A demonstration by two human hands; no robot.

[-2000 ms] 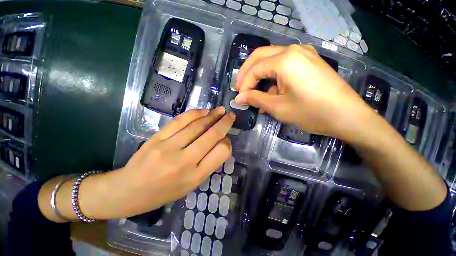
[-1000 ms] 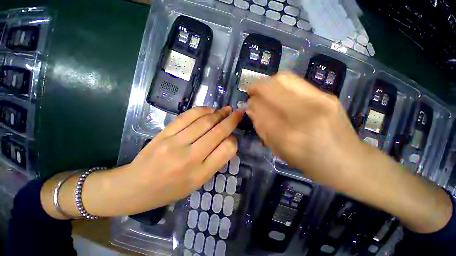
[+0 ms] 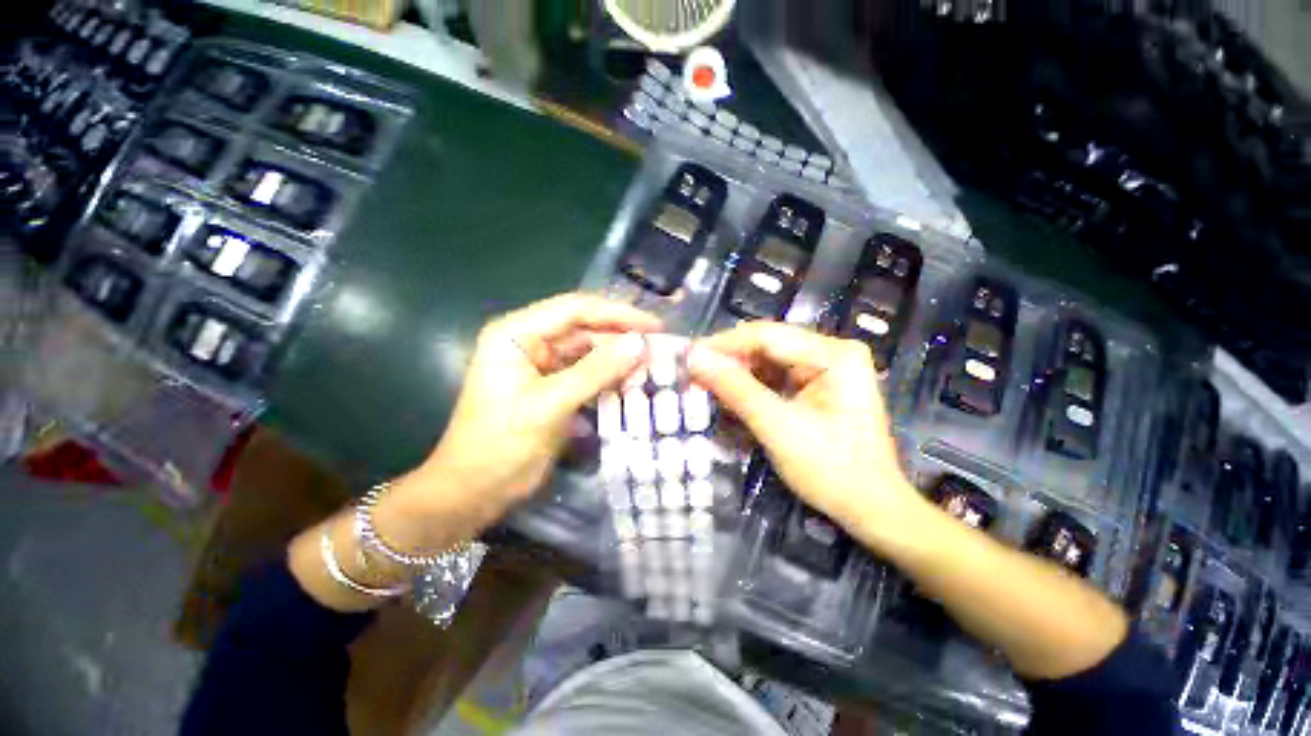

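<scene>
My left hand (image 3: pixel 554 377) and my right hand (image 3: pixel 784 388) hold the top end of a pad sheet (image 3: pixel 661 467) between fingers and thumbs. The sheet has rows of pale ovals and hangs down over the clear blister tray (image 3: pixel 942 460). Black phone housings lie in the tray's pockets. The top-left housing (image 3: pixel 673 230) has a pale label and no pale oval that I can see. The housing beside it (image 3: pixel 775 259) has a pale oval near its lower end, as do the others along the upper row. My hands and the sheet hide part of the tray.
Another tray of housings (image 3: pixel 230 216) lies at the left on the green surface (image 3: pixel 446 237). Spare pad sheets (image 3: pixel 733 130), a white round item with a red centre (image 3: pixel 705 75) and a fan (image 3: pixel 670 17) are beyond the tray. Dark parts fill the far right. A brown box (image 3: pixel 259 539) is below the bench edge.
The view has shifted back and left. My hands have left the second housing, which now shows a pale oval. Both hands now hold the pad sheet that lay on the tray.
</scene>
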